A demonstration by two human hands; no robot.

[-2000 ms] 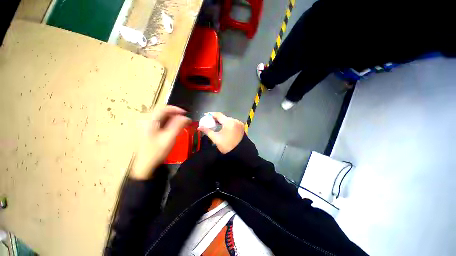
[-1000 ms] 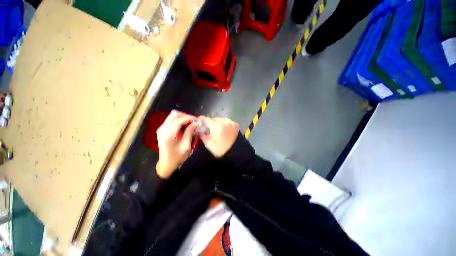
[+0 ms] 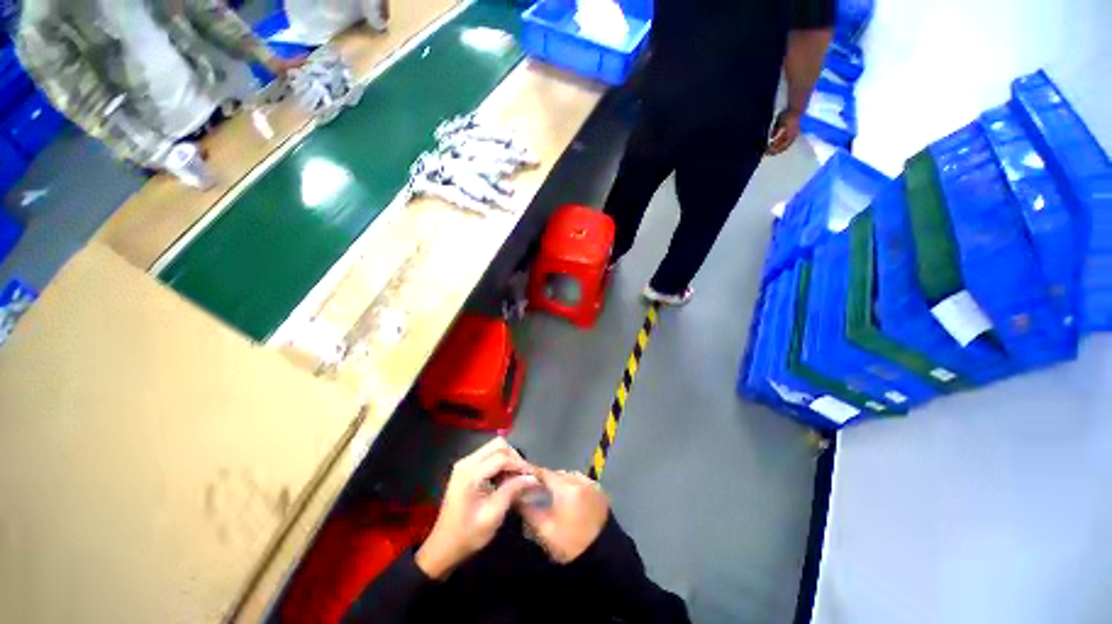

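My left hand (image 3: 478, 502) and my right hand (image 3: 571, 512) are together low in the middle of the view, in front of my dark jacket. A small greyish-white part (image 3: 534, 496) is between their fingertips. It is blurred and mostly hidden by the fingers, so its shape is unclear. Both hands are off the bench, to the right of the large tan board (image 3: 146, 451).
A green belt (image 3: 329, 183) runs between benches, with piled grey-white parts (image 3: 470, 165) beside it. Red stools (image 3: 470, 372) stand along the bench edge. Blue bins (image 3: 902, 280) are stacked at right. A dark-clothed person (image 3: 713, 122) stands ahead; another person (image 3: 134, 73) is across the belt.
The view has tilted up, showing more belt, people and bins. My left hand has come from beside the board's edge to meet my right hand at the small part.
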